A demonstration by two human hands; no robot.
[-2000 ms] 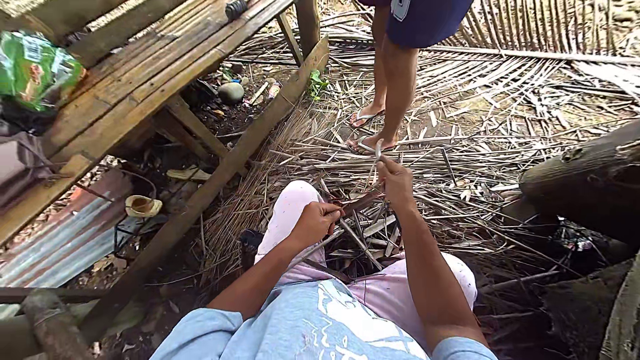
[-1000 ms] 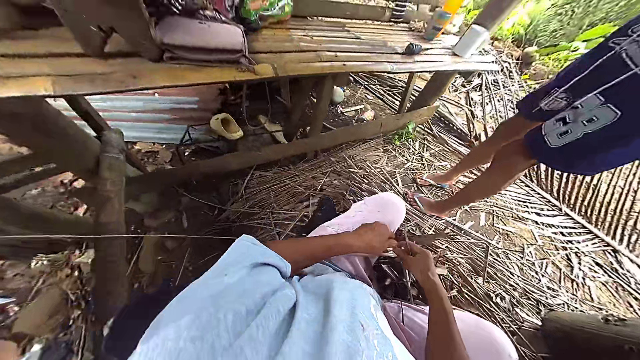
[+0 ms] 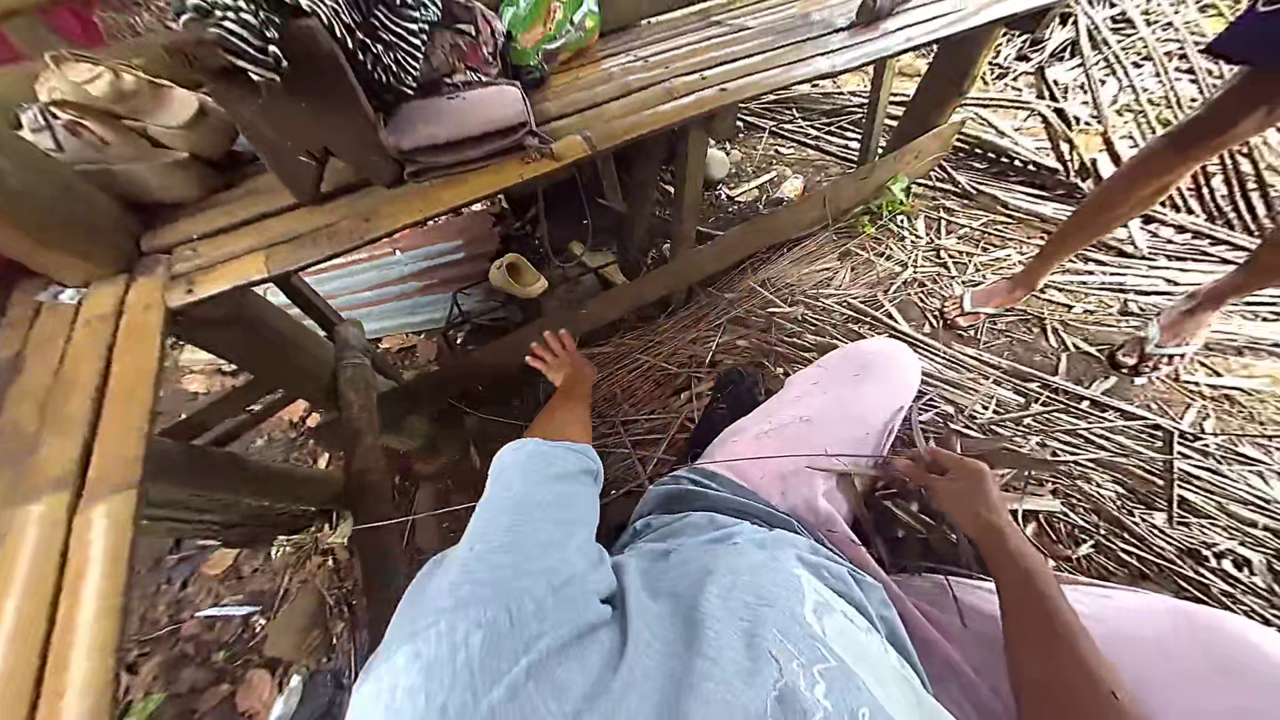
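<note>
My left hand [image 3: 562, 362] is raised beside the bench, fingers spread, holding nothing. Over my right thigh, my right hand [image 3: 950, 488] has its fingers closed on a thin plant strand [image 3: 790, 457], which runs leftward across my lap to beside the bench's post. A pale curled strip [image 3: 917, 425] rises at the same fingers. Something dark and flat, perhaps a blade, sticks out to the right of that hand; blur hides what it is.
A bamboo bench [image 3: 640, 125] holds a folded pouch [image 3: 462, 125], cloth and a green plastic bag [image 3: 550, 32]. A wooden beam [image 3: 700, 262] crosses low in front. Cut palm ribs [image 3: 1080, 440] cover the ground. Another person's feet [image 3: 985, 300] stand at the right.
My left hand has come away from my right hand and moved left, its fingers now spread. The view has swung. The other person's feet are now farther apart.
</note>
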